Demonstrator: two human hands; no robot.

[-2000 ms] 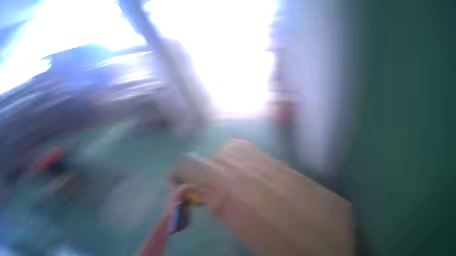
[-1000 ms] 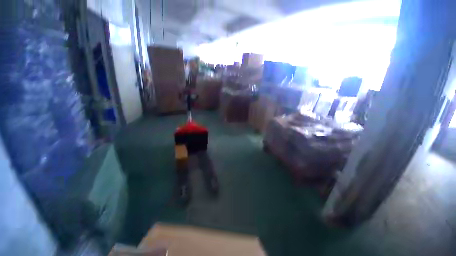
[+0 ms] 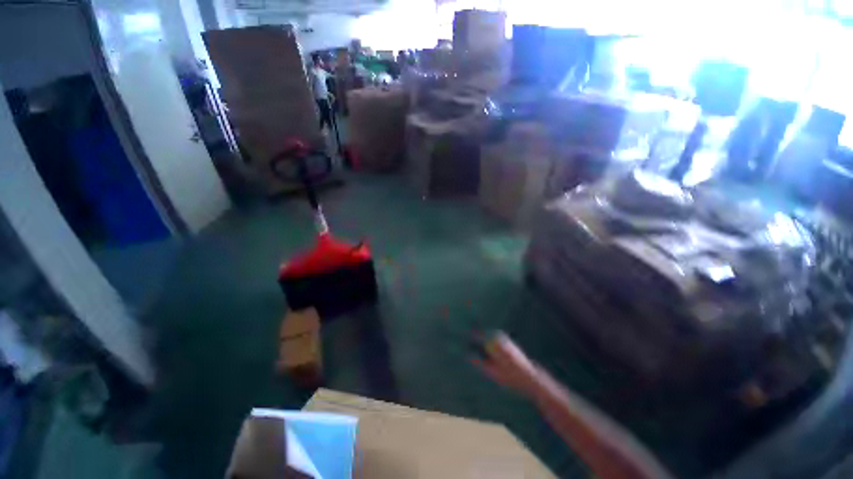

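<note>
A large tan carton [image 3: 426, 443] is at the bottom centre, close in front of me and cut off by the lower edge. A smaller box-like piece with a white and light-blue sheet [image 3: 324, 445] lies against its left side. My right hand [image 3: 505, 363] is above and right of the carton, over the floor, with the forearm coming from the lower right. It is blurred; something small and dark shows at the fingertips, and I cannot tell if it is held. My left hand is not in view.
A red pallet truck [image 3: 327, 267] stands ahead, with a small brown carton [image 3: 299, 344] on its left fork. Film-wrapped pallet loads [image 3: 655, 253] are on the right. A tall carton stack [image 3: 267, 98] and a person [image 3: 321, 89] are farther back. A white door [image 3: 154, 117] is on the left.
The view has turned and the pallet truck is nearer. My right hand has come into view. More of the carton and the white and blue sheet now show at the bottom.
</note>
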